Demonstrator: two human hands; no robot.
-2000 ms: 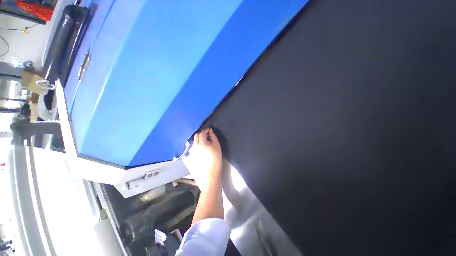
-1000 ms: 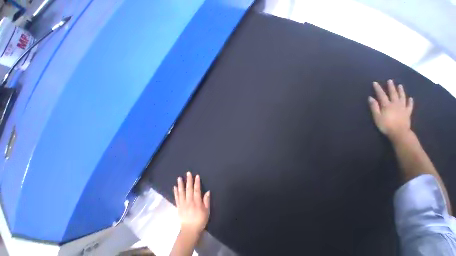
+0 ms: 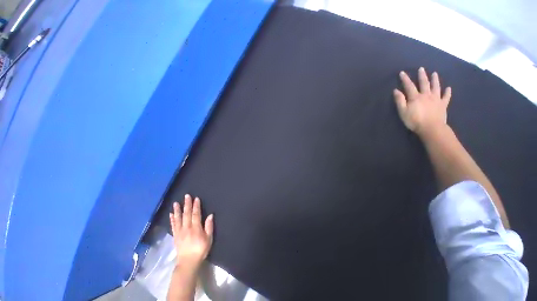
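Observation:
A large matte black cloth (image 3: 306,159) covers the pale table (image 3: 412,29) and meets the lower edge of the blue machine hood (image 3: 135,117). My left hand (image 3: 192,235) lies palm down near the cloth's near edge, close to the hood's lower corner, fingers spread and holding nothing. My right hand (image 3: 423,109) lies flat on the cloth towards its far right, fingers apart. The part of the cloth at the dark line under the hood is hidden.
The hood fills the left side. A thin dark rod with a pale tip (image 3: 36,40) lies at the upper left. A shiny pale surface (image 3: 226,282) shows beyond the cloth's near edge. A small white hook-like piece (image 3: 134,267) sits at the hood's lower corner.
My left hand has gone from pinching near the hood corner to lying flat. My right hand has come into view. Over the last second the cloth and my right hand have shifted closer to the hood.

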